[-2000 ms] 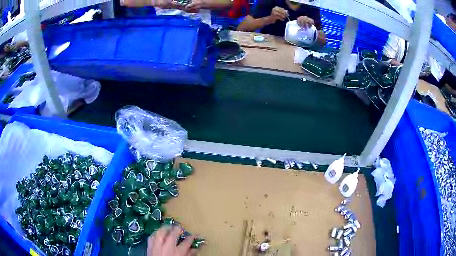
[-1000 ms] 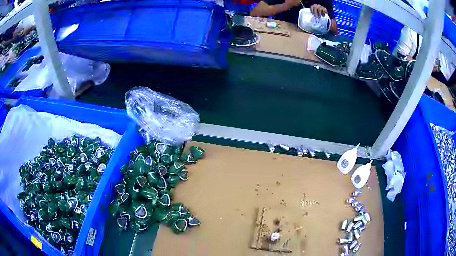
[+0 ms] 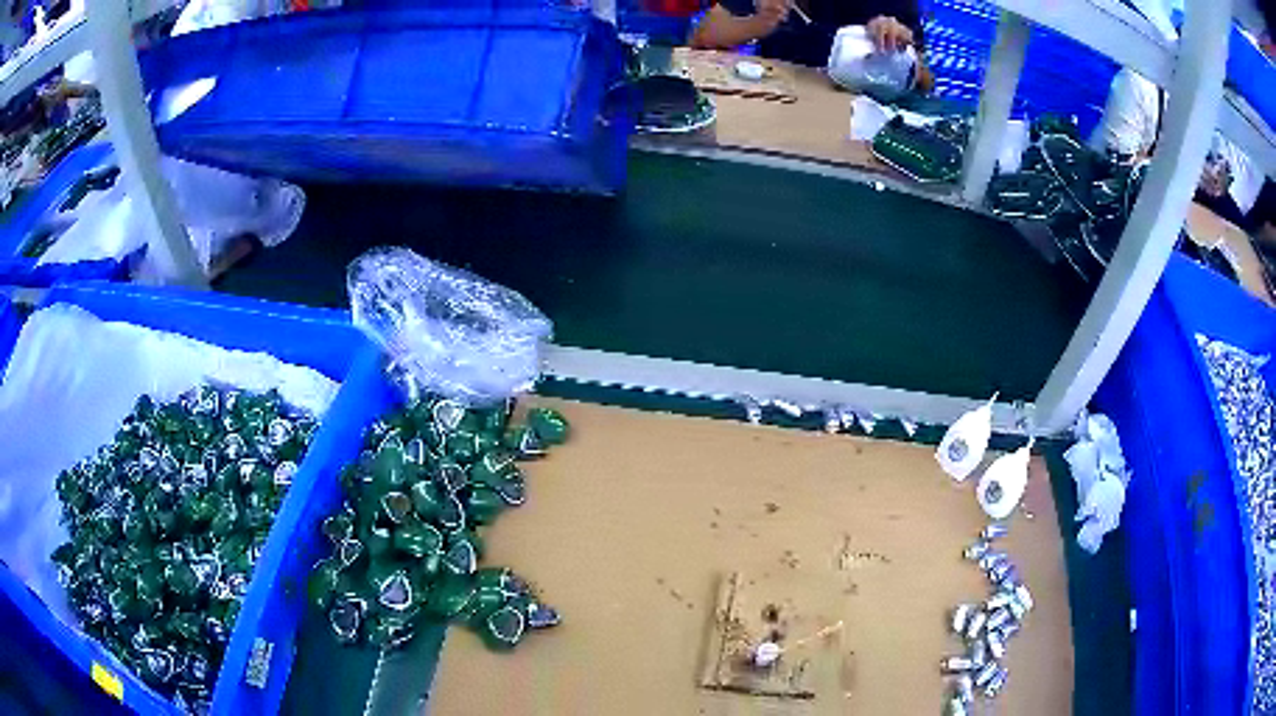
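Neither of my hands is in the picture. A tan cardboard mat (image 3: 630, 532) lies in front of me. A heap of green moulded parts (image 3: 420, 518) with pale rims covers its left side. A small square board (image 3: 749, 671) lies near the mat's front, with a small white piece (image 3: 766, 653) and a thin yellowish stick (image 3: 814, 638) on it. Loose silver inserts (image 3: 996, 616) lie along the mat's right side. Two white glue bottles (image 3: 966, 441) lie at its back right corner.
A blue crate (image 3: 287, 560) with white liner holds green parts at left; another (image 3: 1182, 490) holds silver pieces at right. A crumpled clear bag (image 3: 448, 329) lies behind the heap. Beyond the green surface (image 3: 784, 280) are a large blue crate (image 3: 392, 98) and a person's hand (image 3: 889, 34).
My hand, at the green heap two seconds ago, has left the picture. The view has shifted, showing more of the small board. The person opposite has moved their hands.
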